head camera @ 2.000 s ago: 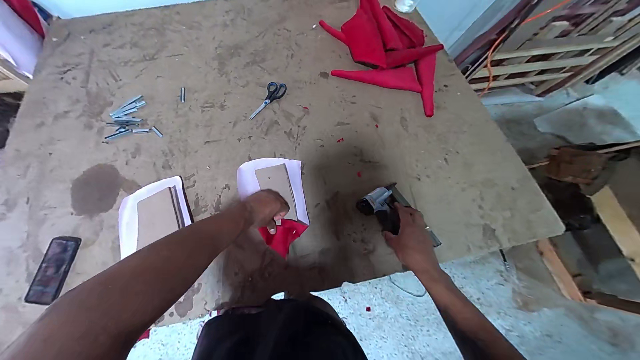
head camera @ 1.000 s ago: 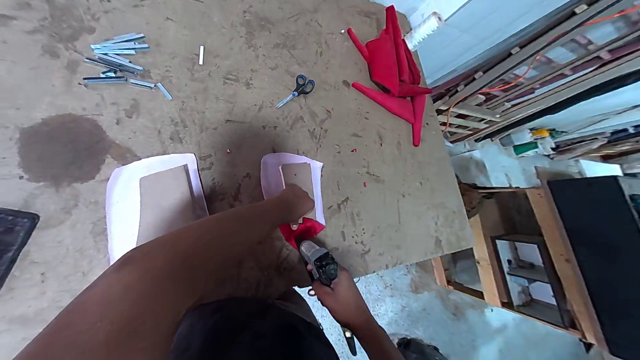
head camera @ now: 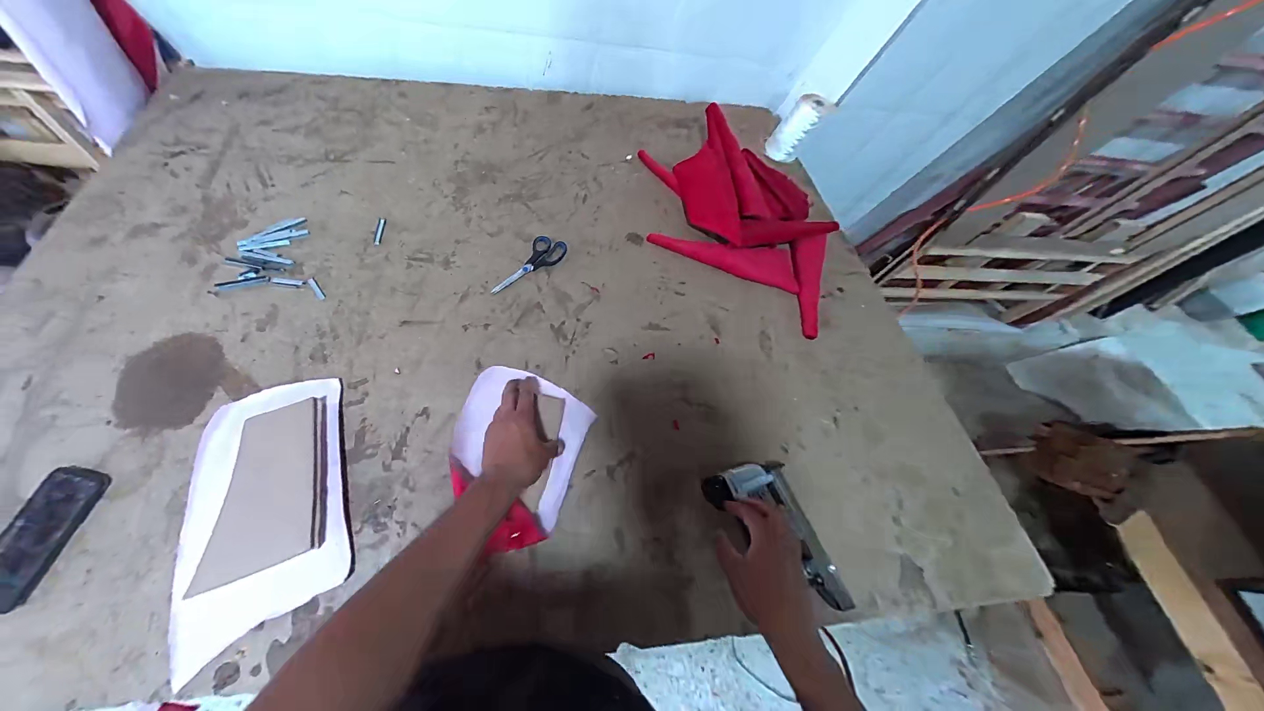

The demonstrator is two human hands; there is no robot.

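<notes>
My left hand (head camera: 518,444) presses on a small beige board (head camera: 551,420) that lies on white padding with red fabric (head camera: 515,530) folded at its near end. To the right, my right hand (head camera: 765,558) is at a staple gun (head camera: 780,504) lying on its side on the table; whether the fingers grip it is unclear. A larger beige board (head camera: 259,484) on white padding lies at the left. Strips of staples (head camera: 265,259) are heaped farther back, with one loose strip (head camera: 380,231) beside them. Scissors (head camera: 531,264) lie mid-table.
Red sewn fabric pieces (head camera: 736,212) lie at the back right, near a white spool (head camera: 798,128) by the wall. A black phone (head camera: 44,533) rests at the left edge. Wooden frames (head camera: 1017,262) and an orange cord (head camera: 1076,148) are beyond the table's right side.
One second ago the staple gun was at the red fabric; now it lies on the table to the right, with my right hand at it. The small padded board has turned. The view has shifted.
</notes>
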